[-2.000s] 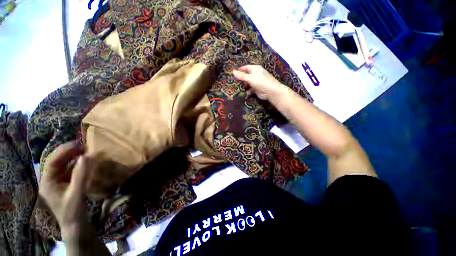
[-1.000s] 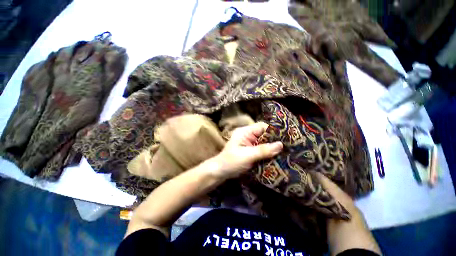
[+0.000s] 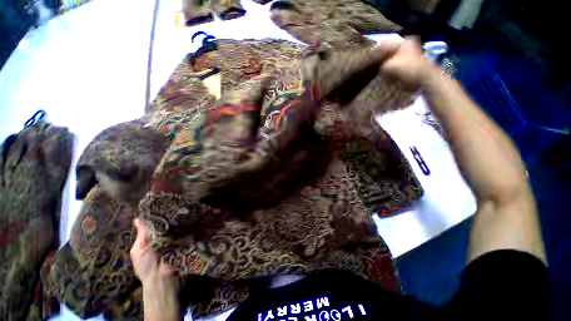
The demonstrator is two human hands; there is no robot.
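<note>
The patterned jacket [image 3: 294, 232] lies spread on the white table in front of me, its upper layer lifted and blurred. My right hand [image 3: 406, 63] is raised at the upper right, blurred, closed on the jacket's fabric and pulling it up and outward. My left hand [image 3: 147, 254] is at the lower left, closed on the jacket's edge, its fingers partly hidden by the cloth. A hanger hook [image 3: 203, 39] stands above the neck, with a small patch of tan lining [image 3: 213, 84] below it. The large tan lining area is hidden.
Another patterned jacket [image 3: 31, 207] with a hanger lies at the left. More patterned garments [image 3: 338, 19] lie at the far side. Dark snips [image 3: 419, 160] lie on the table [image 3: 432, 219] at the right. A blue crate [image 3: 494, 94] stands beyond the right edge.
My right hand has come out from under the fabric and risen to the upper right with cloth. My left hand has moved to the lower left edge. The large tan lining area is now covered.
</note>
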